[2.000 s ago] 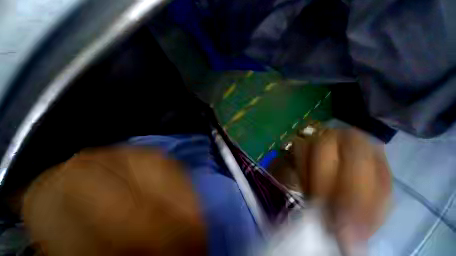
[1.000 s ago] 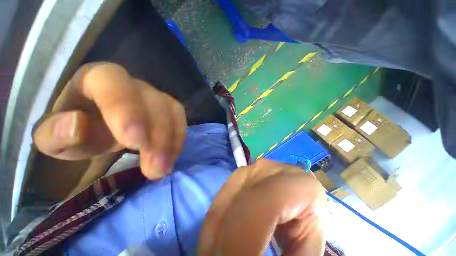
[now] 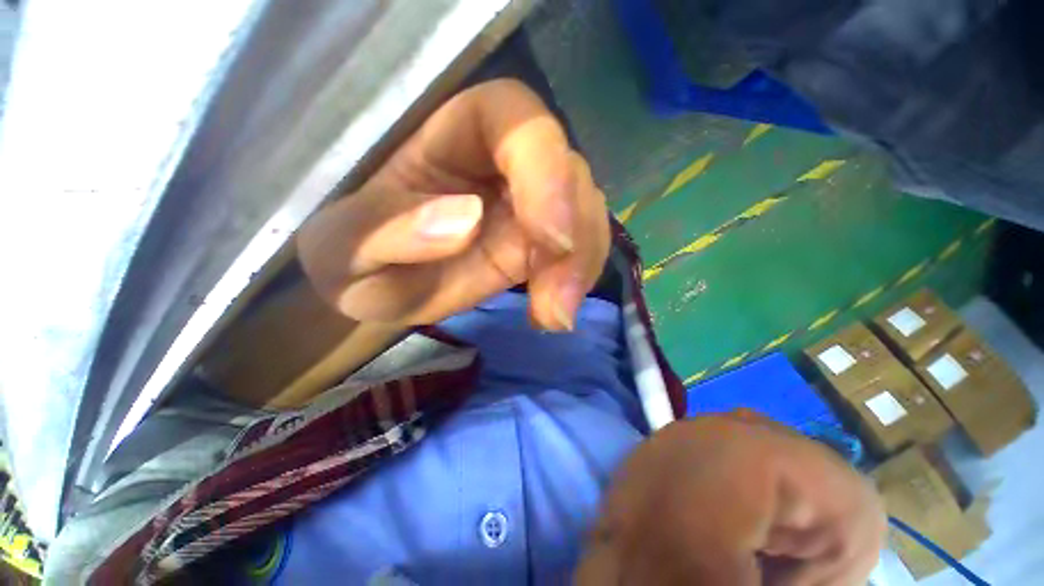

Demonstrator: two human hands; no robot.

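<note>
My left hand (image 3: 469, 218) is bare and raised in front of my blue shirt, beside the metal bench edge. Its fingers are loosely curled, the thumb stands apart from them, and nothing shows in it. My right hand (image 3: 744, 504) is at the bottom, right of centre, slightly blurred and cut off by the lower edge. Its fingers are curled in, and whether it holds anything is hidden. The blue shirt (image 3: 458, 458) shows between and below the hands, under an open plaid-lined garment (image 3: 298, 492).
The pale bench with a metal edge (image 3: 229, 286) curves along the left. A blue bin (image 3: 761, 395), several cartons (image 3: 973, 389) and a blue cord (image 3: 933, 549) are at the right. The green floor (image 3: 733, 275) has yellow markings. Dark cloth (image 3: 916, 92) hangs at upper right.
The view has shifted, so both hands, the bin and the cartons sit farther right and more bench shows. The white blurred piece near my right hand two seconds ago is out of sight.
</note>
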